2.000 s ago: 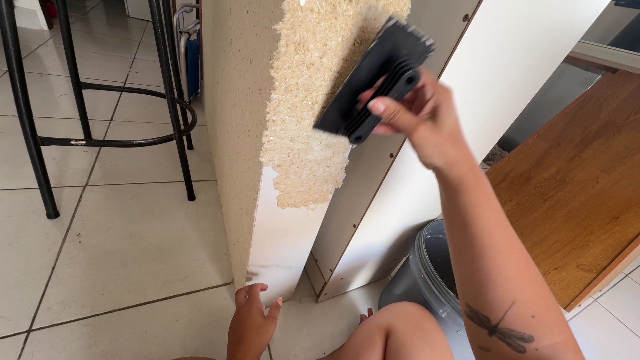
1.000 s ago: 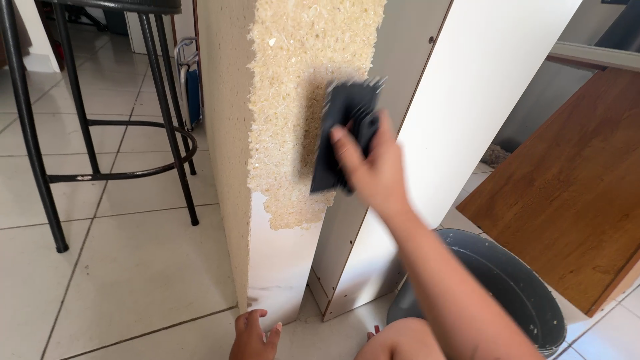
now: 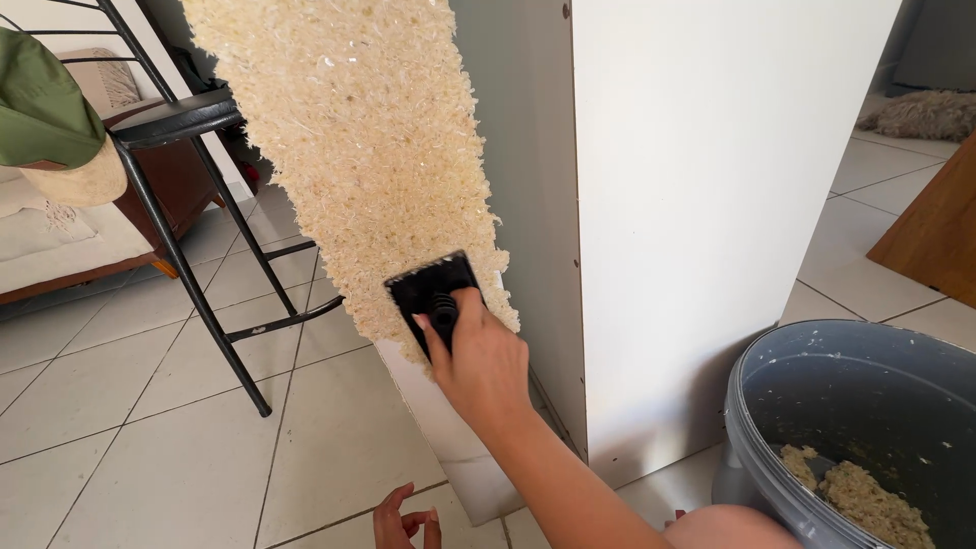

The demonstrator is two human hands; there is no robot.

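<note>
My right hand (image 3: pixel 484 358) grips the handle of a black plastic trowel (image 3: pixel 431 286), its plate flat against the lower part of a rough beige fibrous coating (image 3: pixel 366 145). This coating covers the narrow face of an upright panel, and its ragged edges stick out at both sides. Below it shows the smooth white bottom of the panel (image 3: pixel 465 457). Down at the lower edge of the view, my left hand (image 3: pixel 408 522) has its fingers apart and slightly curled, with nothing in them, near the panel's foot.
A grey bucket (image 3: pixel 736 427) with clumps of damp beige fibrous mix (image 3: pixel 869 496) stands at the lower right. Beside the coated panel rises a white board (image 3: pixel 701 191). At left are a black metal stool (image 3: pixel 179 118), a green cap (image 3: pixel 49 99) and a sofa; a wooden panel (image 3: pixel 942 229) is at right.
The trowel in my right hand has moved down the coating to its lower part. The view has shifted, bringing the mix inside the bucket and the green cap into sight.
</note>
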